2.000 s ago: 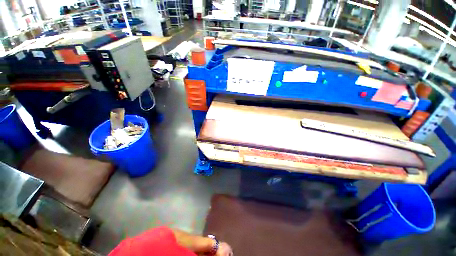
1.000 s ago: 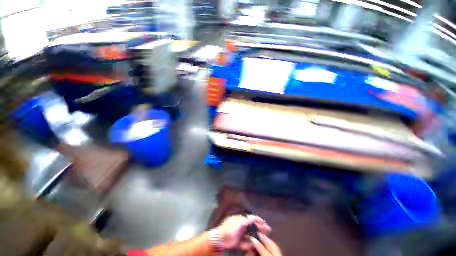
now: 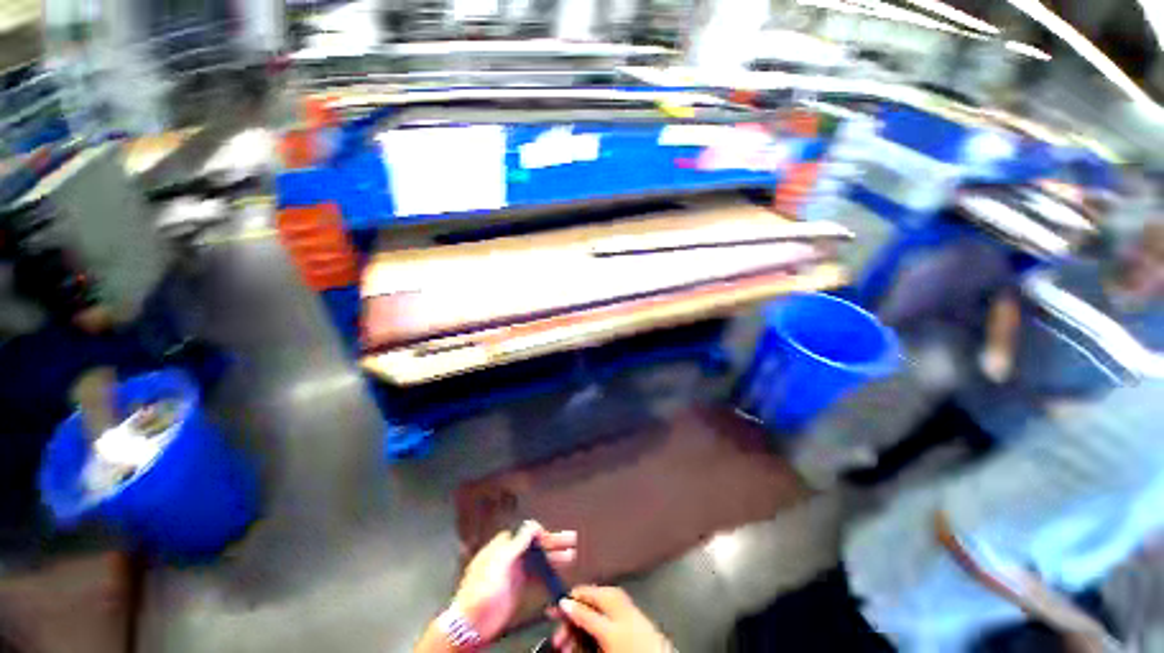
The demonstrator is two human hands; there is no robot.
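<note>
A short stretch of a narrow black strip (image 3: pixel 546 573) shows between my two hands at the bottom centre. My left hand (image 3: pixel 500 574), with a band at the wrist, grips its upper end. My right hand (image 3: pixel 615 621) grips it lower down and is partly cut off by the bottom edge. The hands are close together, the strip slanting down from left to right. The picture is blurred, and the rest of the strip is hidden or out of view.
A blue press (image 3: pixel 581 172) with layered boards (image 3: pixel 562 281) stands ahead. A brown mat (image 3: pixel 638 491) lies before it. Blue bins stand left (image 3: pixel 179 478) and right (image 3: pixel 830 357); the left one holds pale scraps. At right are people, one in light blue (image 3: pixel 1008 523).
The view has swung to the right, so the press and bins sit further left and people show at right. My right hand is now clearer, and more of the black strip shows between my hands.
</note>
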